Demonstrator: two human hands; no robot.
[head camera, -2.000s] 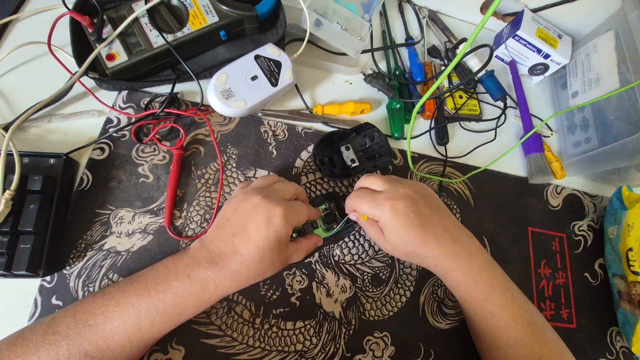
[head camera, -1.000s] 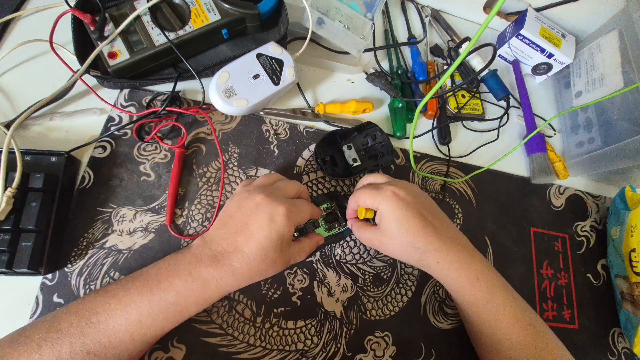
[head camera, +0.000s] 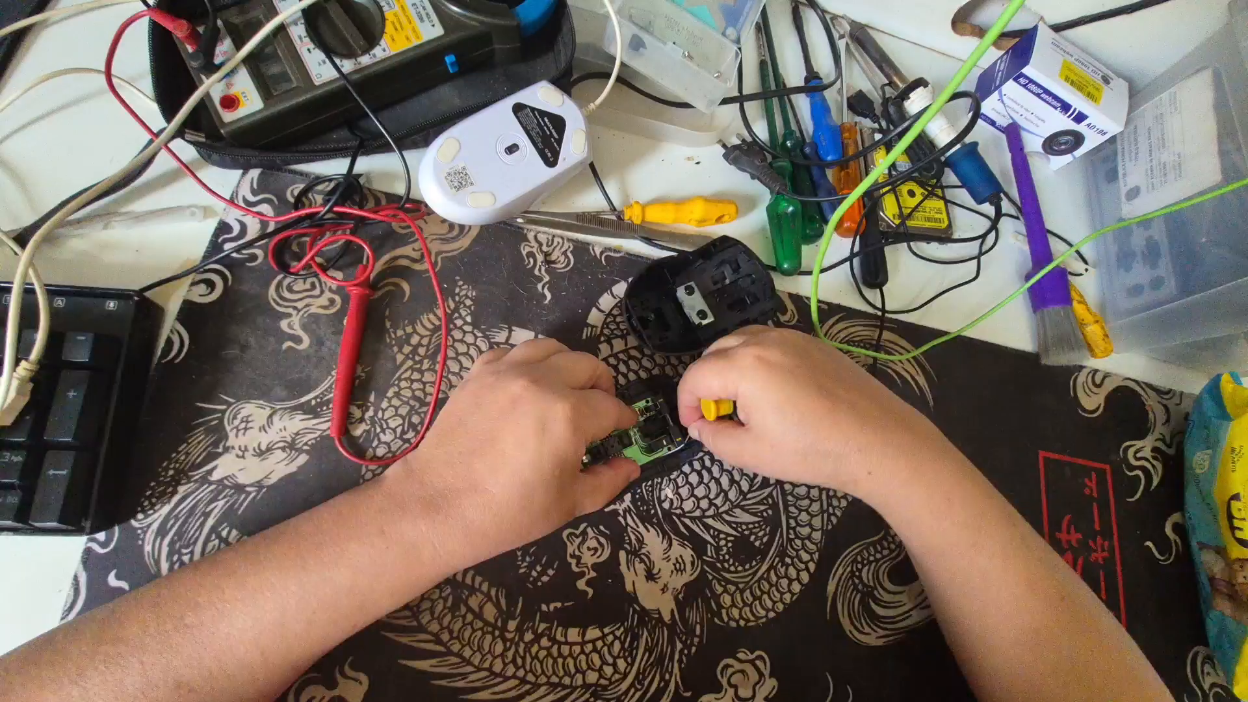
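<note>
My left hand (head camera: 531, 439) grips a small green circuit board (head camera: 651, 432) by its left end, over a dragon-patterned desk mat (head camera: 526, 624). At the board's right edge, my right hand (head camera: 780, 409) is closed on a small tool with a yellow end (head camera: 719, 409); its tip is hidden by the fingers. Just above my hands lies a black plastic mouse shell (head camera: 697, 292), its inside facing up. Farther up and left, a white computer mouse (head camera: 507, 151) rests upside down. Tweezers (head camera: 609, 227) and a yellow-handled screwdriver (head camera: 682, 212) lie between the mouse and the shell.
A multimeter (head camera: 336, 58) sits in its case at upper left, its red probe (head camera: 351, 361) on the mat. A keypad (head camera: 68, 419) stands at left. Screwdrivers, a soldering iron (head camera: 951, 146), a purple brush (head camera: 1038, 234), a webcam box (head camera: 1053, 93) and a plastic bin (head camera: 1180, 195) crowd the upper right.
My right hand has turned on the tool, whose yellow end now shows more plainly than two seconds ago. My left hand stays on the board.
</note>
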